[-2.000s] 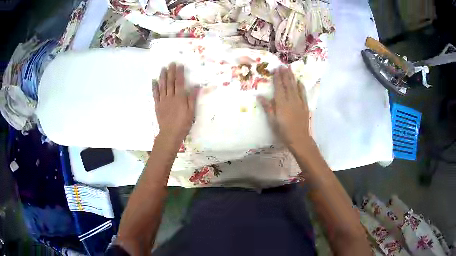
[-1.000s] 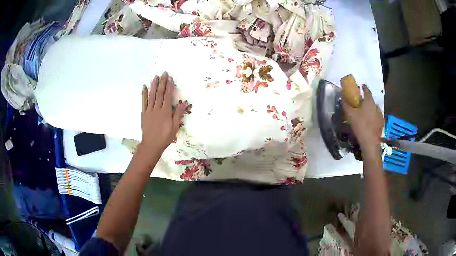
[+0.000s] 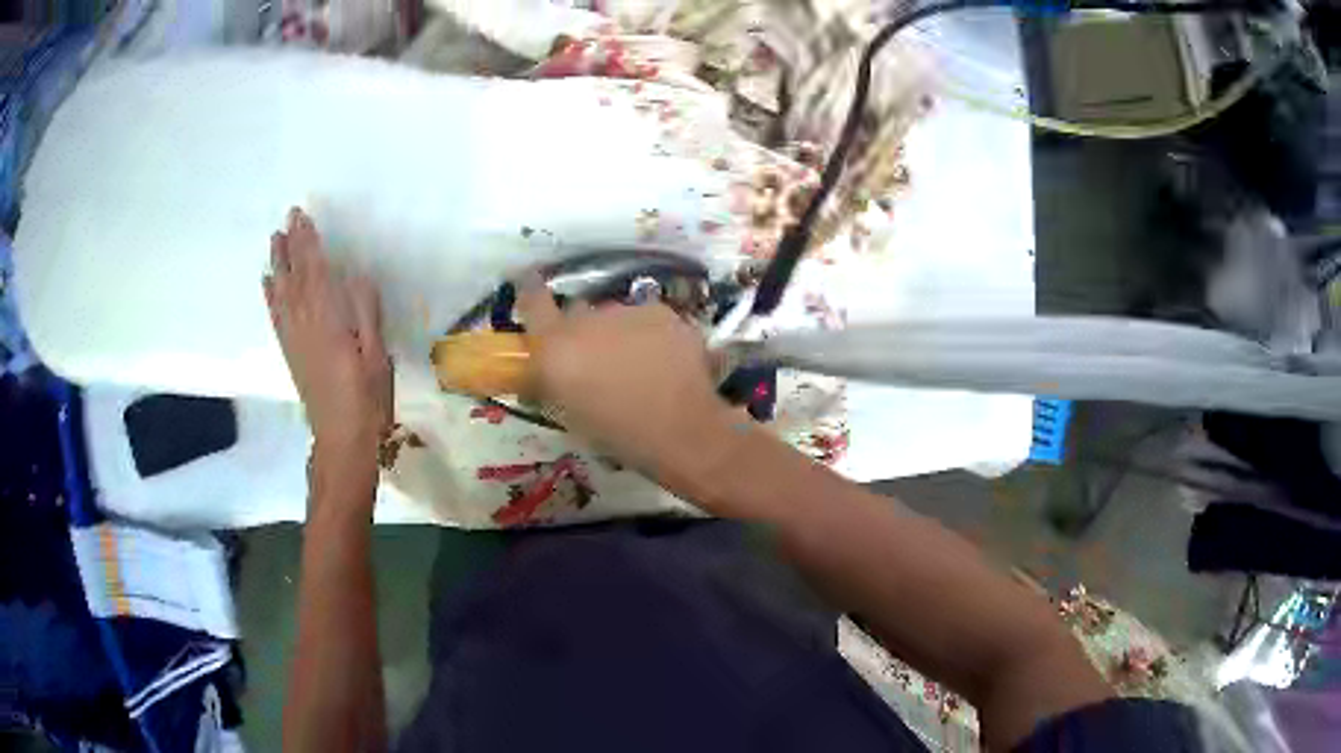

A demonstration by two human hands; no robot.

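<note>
The floral garment (image 3: pixel 677 147), cream with red flowers, lies over the long white padded ironing board (image 3: pixel 191 162). My right hand (image 3: pixel 625 375) is closed on the wooden handle of the steam iron (image 3: pixel 618 280), which is on the garment near the board's front side, its pointed end to the left. The hand hides part of the iron. My left hand (image 3: pixel 327 346) lies flat, fingers extended, near the garment's left edge, left of the iron, holding nothing. The image is somewhat blurred.
The whitish steam hose (image 3: pixel 1015 353) and a black cord (image 3: pixel 846 147) run from the iron. A black phone (image 3: pixel 180 431) lies at front left. A blue slotted rest (image 3: pixel 1049 430) is at the table's right edge. Crumpled floral cloth (image 3: pixel 765 66) lies at the far side.
My right hand took hold of the iron and brought it left from the right edge onto the garment. My left hand moved left in the picture. The view has shifted.
</note>
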